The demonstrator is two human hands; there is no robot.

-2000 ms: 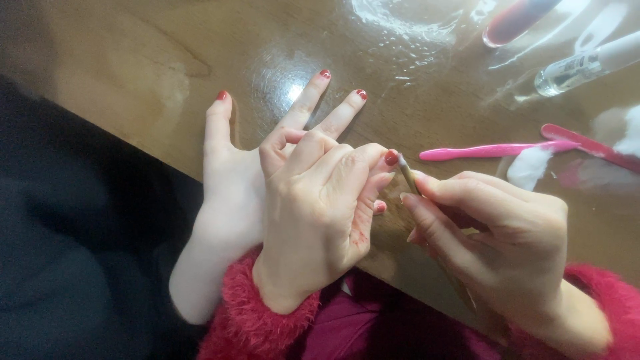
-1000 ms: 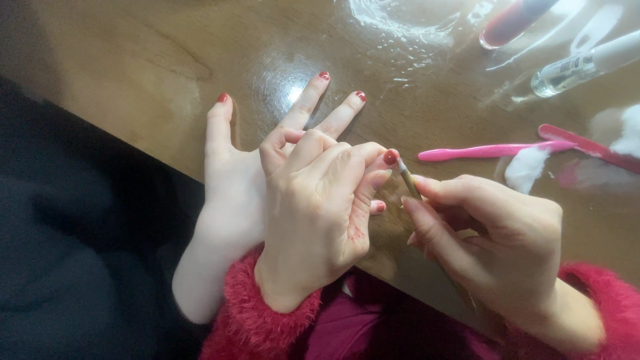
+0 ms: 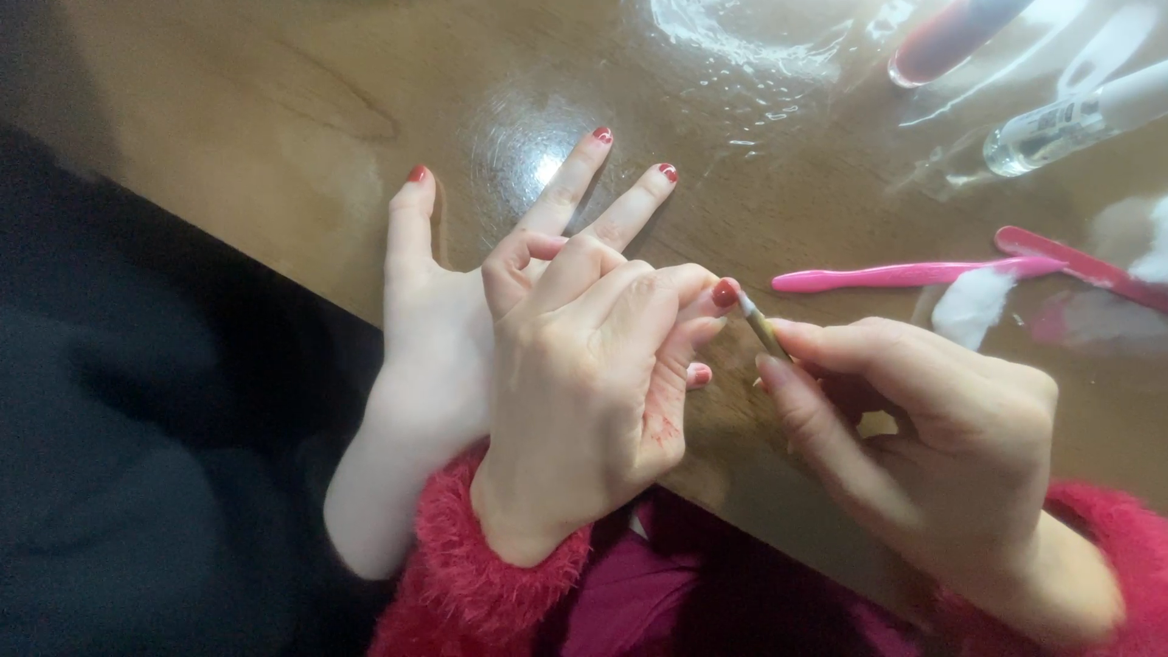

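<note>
My left hand (image 3: pixel 584 365) lies over another person's hand (image 3: pixel 438 347) and grips one of its fingers, whose red-painted nail (image 3: pixel 725 292) points right. My right hand (image 3: pixel 922 429) pinches a thin stick (image 3: pixel 766 330) between thumb and forefinger. The stick's whitish tip touches or nearly touches the edge of that nail; which of these, I cannot tell. Three other fingertips with red nails show: a thumb at the left and two fingers spread on the table. A further red nail (image 3: pixel 700 375) shows just below the gripped finger. Red marks are on the side of my left hand.
On the glossy wooden table (image 3: pixel 274 164), a pink plastic tool (image 3: pixel 876 276) crosses a darker pink stick (image 3: pixel 1077 260), with white cotton (image 3: pixel 975 306) beside them. A red tube (image 3: pixel 949 41) and a clear tube with a white cap (image 3: pixel 1049 132) lie at the upper right.
</note>
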